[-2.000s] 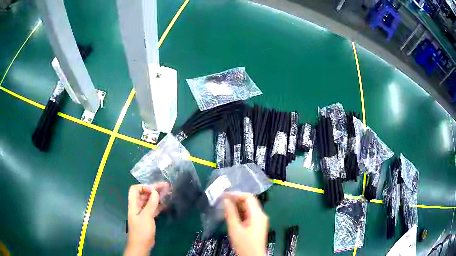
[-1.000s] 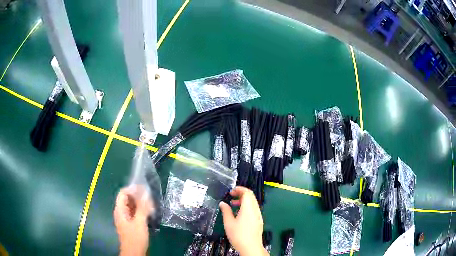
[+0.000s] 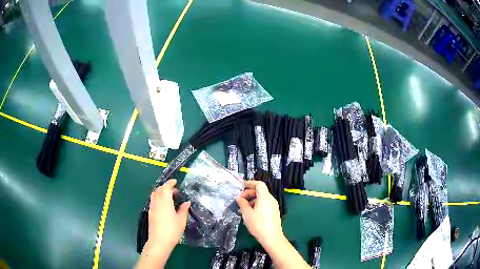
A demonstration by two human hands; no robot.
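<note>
A clear plastic bag (image 3: 210, 192) with a red edge line lies in front of me, overlapping crinkled bag plastic with dark contents below. My right hand (image 3: 257, 210) pinches its upper right edge between thumb and fingers. My left hand (image 3: 167, 213) is at the bag's left side, thumb and fingers apart, with no clear hold. A long, curved bundle of black tubes (image 3: 202, 135) with a shiny wrap runs behind the bag and left hand. Wrapped black bundles (image 3: 295, 149) stand side by side just beyond, and short bundles (image 3: 245, 260) lie at the bottom edge, partly cut off.
Grey posts (image 3: 129, 68) stand on the green table at left, with a black bundle (image 3: 50, 149) beside them. Another bag (image 3: 231, 97) lies beyond the bundles. More bagged bundles (image 3: 426, 194), a flat bag (image 3: 377, 231) and a white sheet (image 3: 434, 249) are at right.
The bag that my left hand held raised has come down over the other bag, and the white label no longer shows clearly. My left hand has moved right and opened. The long bundle shows more fully.
</note>
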